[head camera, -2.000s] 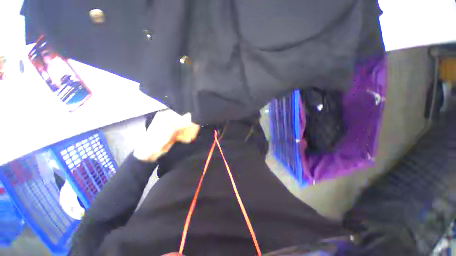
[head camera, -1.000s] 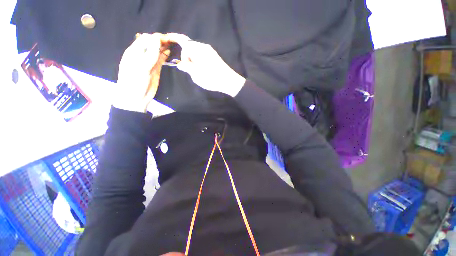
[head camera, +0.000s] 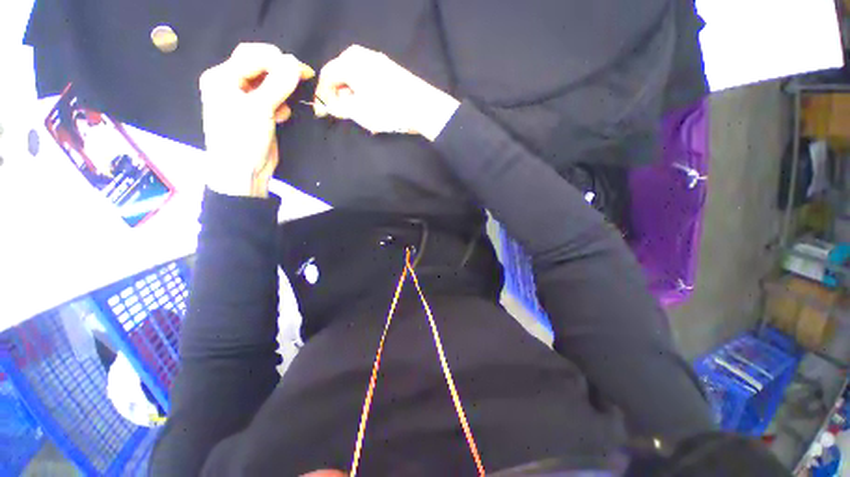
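The black coat (head camera: 550, 56) lies spread at the top of the picture, with a gold button (head camera: 164, 38) at its upper left. My left hand (head camera: 244, 107) is over the cloth with its fingers curled and the fingertips together; whether they hold anything is too small to tell. My right hand (head camera: 382, 91) is just to its right, with a small gap between the hands. Its thumb and fingertips pinch a thin sliver, which looks like a needle (head camera: 308, 102), pointing left. No thread can be made out.
A red-edged smartphone (head camera: 116, 168) lies on the white table (head camera: 56, 242), left of the coat. A grey disc (head camera: 34, 142) is beside it. Blue crates (head camera: 149, 312) stand below left. A purple liner (head camera: 669, 205) and another blue crate (head camera: 750, 377) are at right.
Two seconds ago only my left hand showed, by the table edge. One second ago both hands met over the coat; now they are slightly apart, and a sliver shows at my right fingertips.
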